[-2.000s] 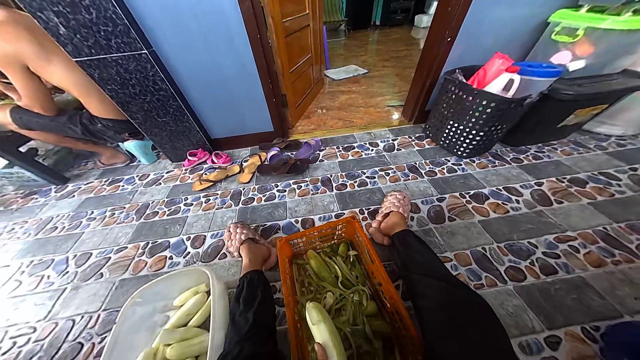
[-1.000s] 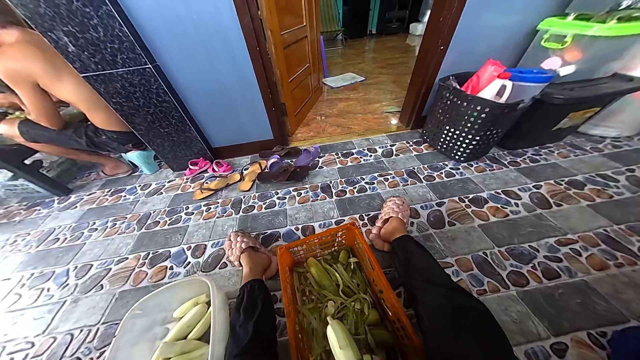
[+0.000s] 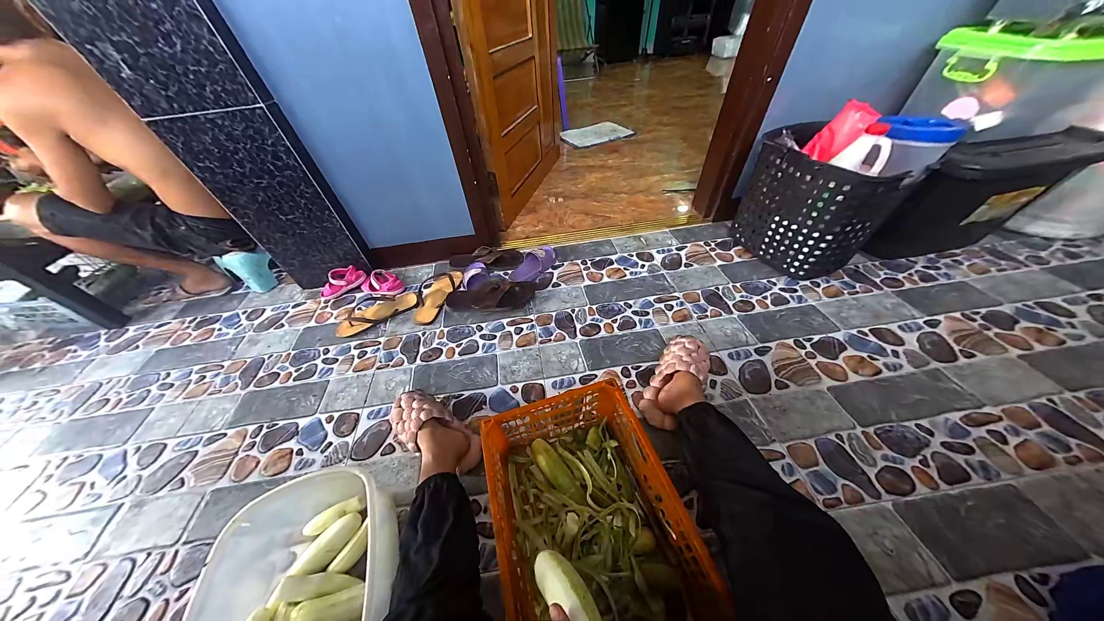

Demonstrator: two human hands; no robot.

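Note:
An orange plastic crate (image 3: 498,483) stands between my feet, holding green peel strips (image 3: 595,492) and whole green vegetables, one of them (image 3: 556,468) near its far left corner. Over the crate's near end is a pale, peeled long vegetable (image 3: 565,588), perhaps a cucumber or gourd. Fingertips (image 3: 559,613) touch its lower end at the bottom edge; which hand they belong to I cannot tell, and the rest of both hands is out of view. Left of my leg, a translucent white plastic tub (image 3: 379,526) holds several pale peeled vegetables (image 3: 323,545).
Sandals (image 3: 492,294) lie before the doorway. A black perforated basket (image 3: 798,207) and a black lidded bin (image 3: 957,194) stand at the right wall. At the far left a person (image 3: 129,138) sits beyond a dark pillar (image 3: 216,129). My slippered feet flank the crate's far end.
The pale vegetable over the crate's near end has shifted and tilts differently than two seconds ago. The tub and crate stay in place.

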